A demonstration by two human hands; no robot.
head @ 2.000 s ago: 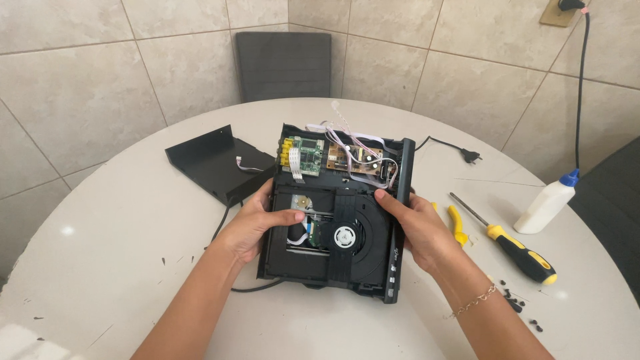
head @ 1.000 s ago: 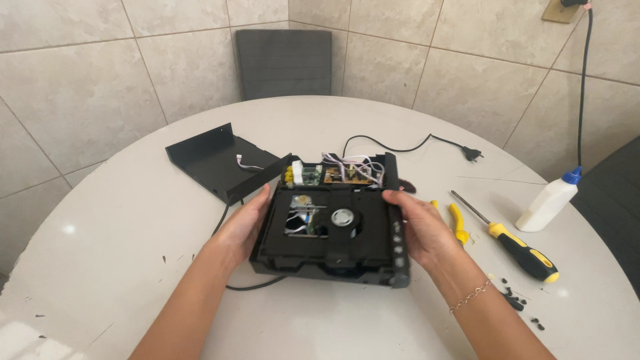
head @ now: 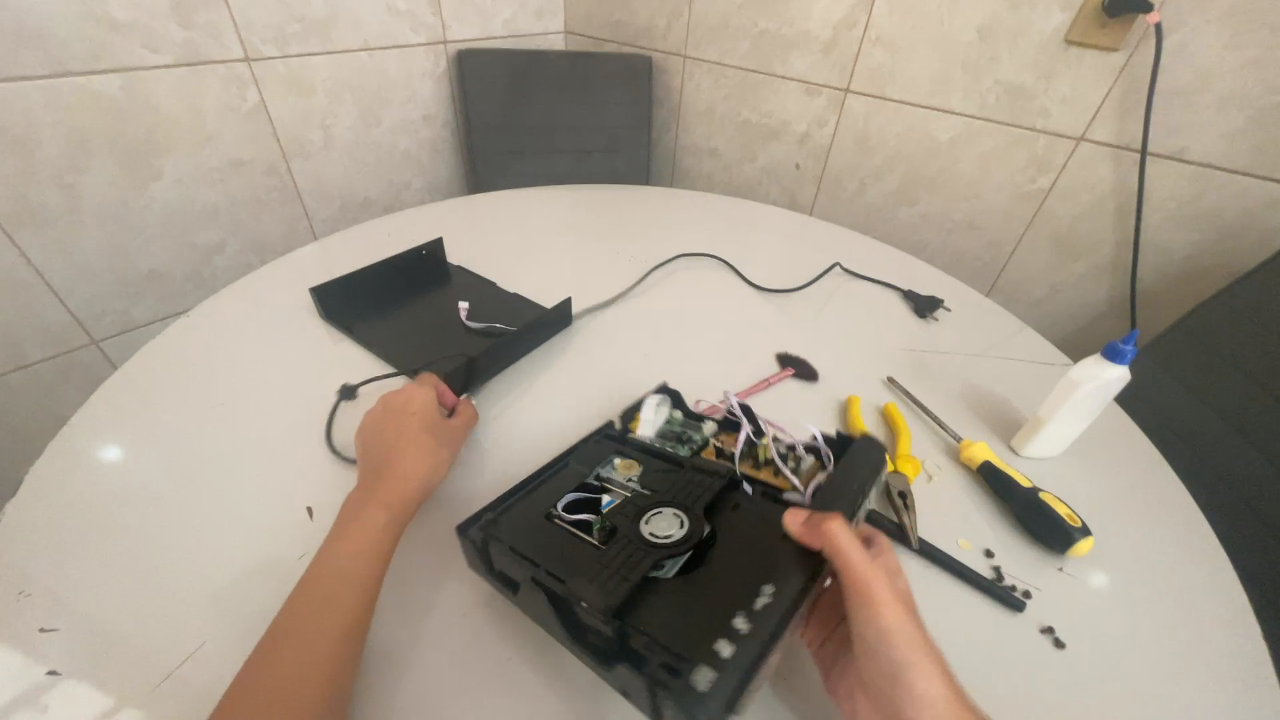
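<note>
My right hand grips the right edge of an opened black disc player, thumb on top, and the player sits turned at an angle. Its circuit boards and loose white and pink wires show at the back, and a round silver disc clamp near the middle. My left hand is off the player, fingers pinched at the black power cord beside the near edge of the black metal cover. What the fingertips touch is partly hidden.
Yellow-handled pliers, a yellow and black screwdriver, a black strip and several small screws lie at the right. A white bottle with a blue cap stands behind. A two-pin plug lies at the back, and a brush behind the player.
My left hand has let go of the player and moved left to the cord by the cover. The player has turned and moved toward the lower right, still in my right hand.
</note>
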